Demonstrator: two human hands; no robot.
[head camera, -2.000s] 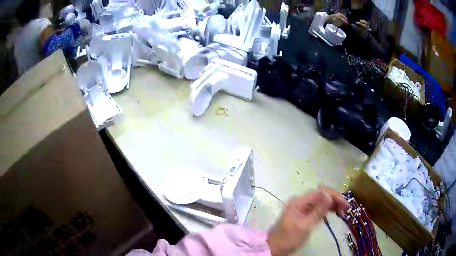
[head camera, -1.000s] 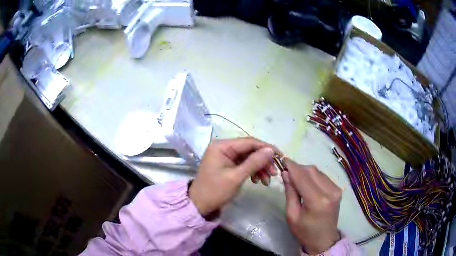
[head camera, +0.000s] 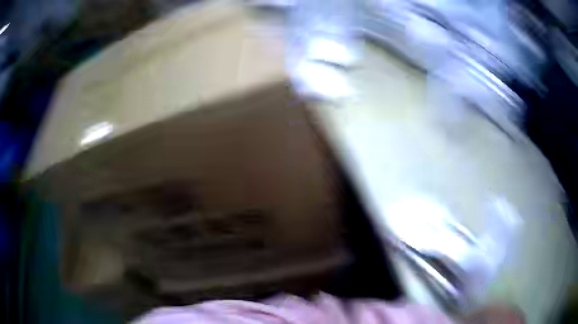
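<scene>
The picture is strongly blurred. A white bracket (head camera: 424, 221) lies on the pale table top at the lower right, with its box plate towards the right. My left arm in a pink sleeve crosses the bottom edge. My left hand (head camera: 500, 314) shows only as a blurred, cut-off patch just below the bracket's right end; its fingers and anything in them cannot be made out. My right hand is out of the picture.
A large brown carton (head camera: 241, 152) with dark print fills the left and centre, beside the table's edge. Blurred white brackets (head camera: 469, 63) are heaped at the back, with more at the carton's far corner. The pale table top (head camera: 393, 133) curves away at right.
The view has swung left towards the carton. The bracket now appears at the lower right. My right hand, the harness bundle and the parts box have left the picture; my left hand is mostly cut off.
</scene>
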